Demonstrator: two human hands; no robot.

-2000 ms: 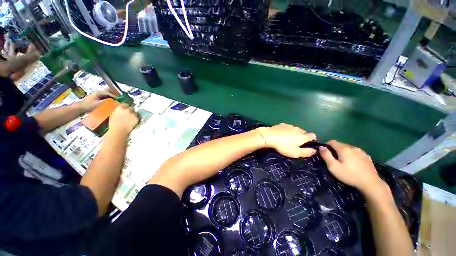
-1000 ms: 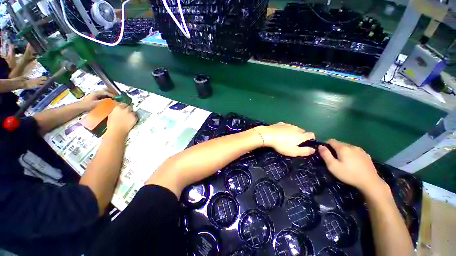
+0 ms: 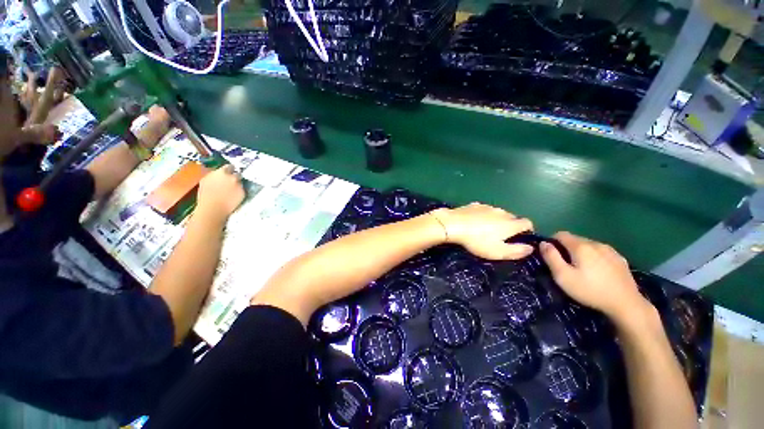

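A glossy black blister tray (image 3: 431, 335) with rows of round pockets lies in front of me. My left hand (image 3: 487, 232) and my right hand (image 3: 591, 272) meet over its far part. Both hold a small black piece between them, which looks like the tray's edge or a thin black part; most of it is hidden by my fingers. Two black cylindrical units, a nearer one (image 3: 378, 151) and a farther one (image 3: 307, 138), stand upright on the green conveyor belt (image 3: 469, 159) beyond the tray.
At left a person works at a green press with a red ball knob (image 3: 30, 198) and an orange press pad (image 3: 178, 187) on newspaper (image 3: 276, 226). Stacked blister trays (image 3: 360, 46) stand beyond the belt. A white cord hangs above. A metal post and a tan board (image 3: 741, 377) are at right.
The two cylindrical units have moved right along the belt. The neighbour's far hand has moved off the press pad. My hands have barely moved.
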